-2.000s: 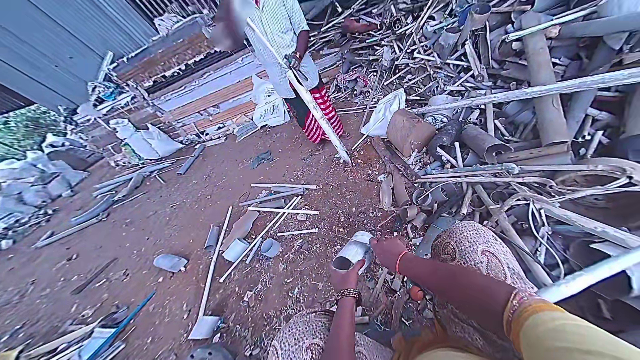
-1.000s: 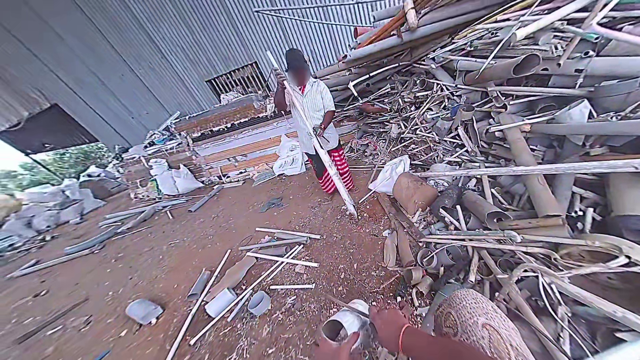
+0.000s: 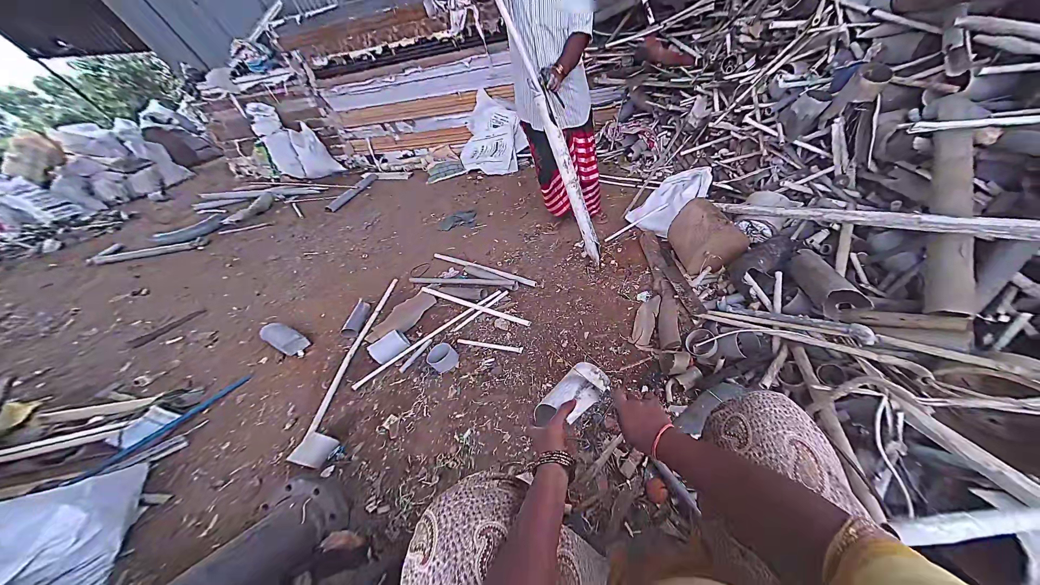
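Note:
A short piece of light grey plastic pipe (image 3: 575,388) is held low in front of me, its dark open end toward the left. My left hand (image 3: 556,432), with dark bangles at the wrist, grips it from below at that end. Close to its right end is my right hand (image 3: 640,416), with a thin red cord at the wrist, its fingers closed around something slim that is mostly hidden. Whether a tool is in it cannot be told. On the ground to the left lie thin white pipes (image 3: 349,357), a short grey pipe piece (image 3: 443,357) and another grey piece (image 3: 284,339).
A person (image 3: 561,97) stands ahead, holding a long whitish pole (image 3: 552,138) down to the ground. Scrap pipes (image 3: 951,211) are heaped on the right. A large dark pipe (image 3: 268,536) lies at lower left, near a white sheet (image 3: 69,528). White sacks (image 3: 491,134) are farther back.
The view has swung up and back down. Both my hands remain at the pipe piece. The person ahead still holds the pole.

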